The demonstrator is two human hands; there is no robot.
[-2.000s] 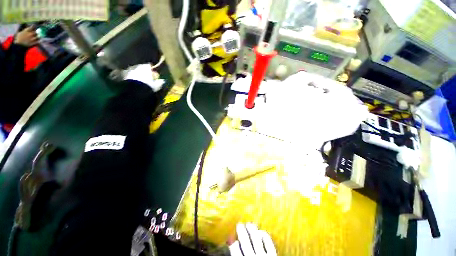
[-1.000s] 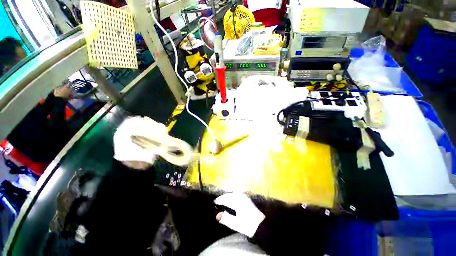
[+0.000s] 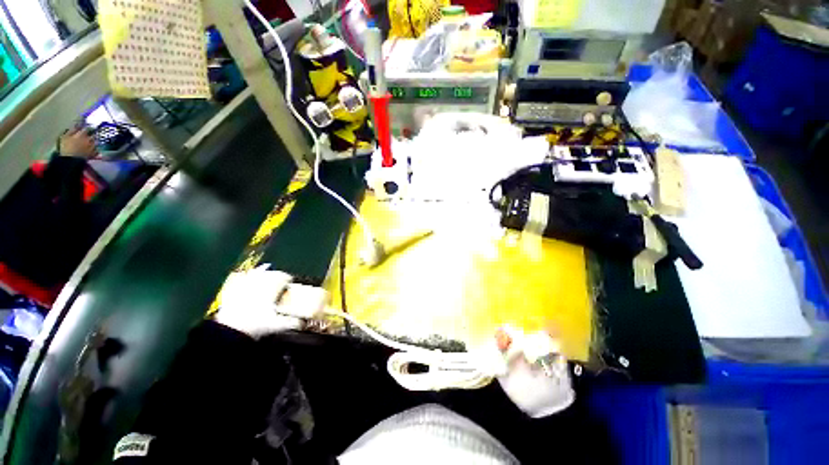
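Note:
A white power cord (image 3: 432,371) is tied in a looped bundle low in front of me. My right hand (image 3: 534,374), in a white glove, is closed on the right end of the bundle. My left hand (image 3: 259,301), also gloved, is at the mat's left edge and holds a small pale block (image 3: 303,301), perhaps the end of a power strip. A single length of cord runs from the block to the bundle. Most of what my left hand holds is hidden or lost against the white glove.
The yellow mat (image 3: 545,286) bears a wooden-handled tool (image 3: 374,253). A red-handled tool (image 3: 383,132) stands behind. A taped black block (image 3: 577,221) and a multi-outlet strip (image 3: 602,165) are right. The green conveyor (image 3: 182,232) is left, with a person beyond. A blue bin (image 3: 795,213) is far right.
My left hand has come from over the conveyor to the mat's left edge. The cord bundle has moved from it to my right hand, which has moved right and closed on it.

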